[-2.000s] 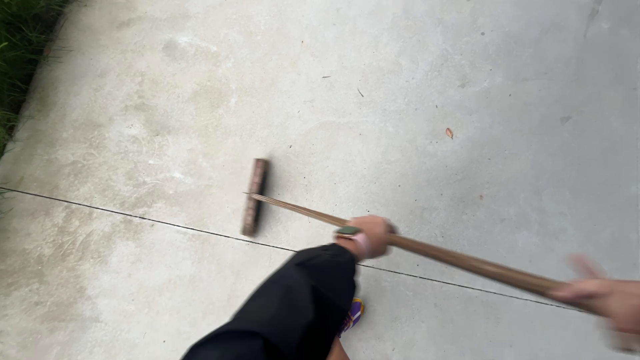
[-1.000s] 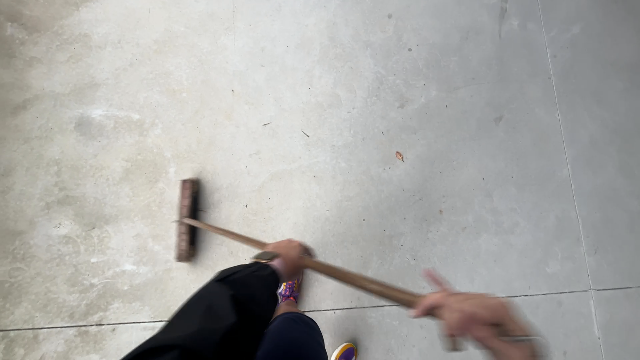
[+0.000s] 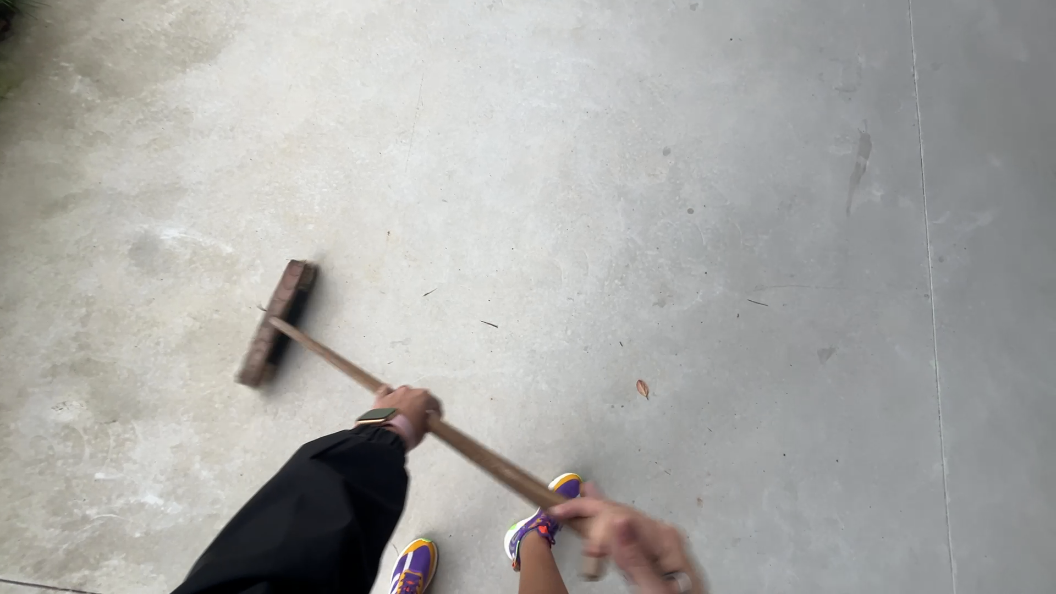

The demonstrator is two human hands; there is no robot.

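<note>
A push broom with a brown wooden head lies over the concrete at the left, its dark bristles partly hidden beneath. From the head, a long wooden handle slants down to the lower right. My left hand, with a watch on the wrist below a black sleeve, is closed around the handle's middle. Near the handle's top end, my right hand holds it, blurred, with a ring on one finger.
Pale concrete floor spreads all around, with a joint line down the right side. A small brown leaf and several thin twigs lie on it. My purple and yellow shoes stand at the bottom. Some greenery shows at the top left corner.
Both hands keep hold of the broom handle. The shoes are more fully in view now. The view has shifted over the floor.
</note>
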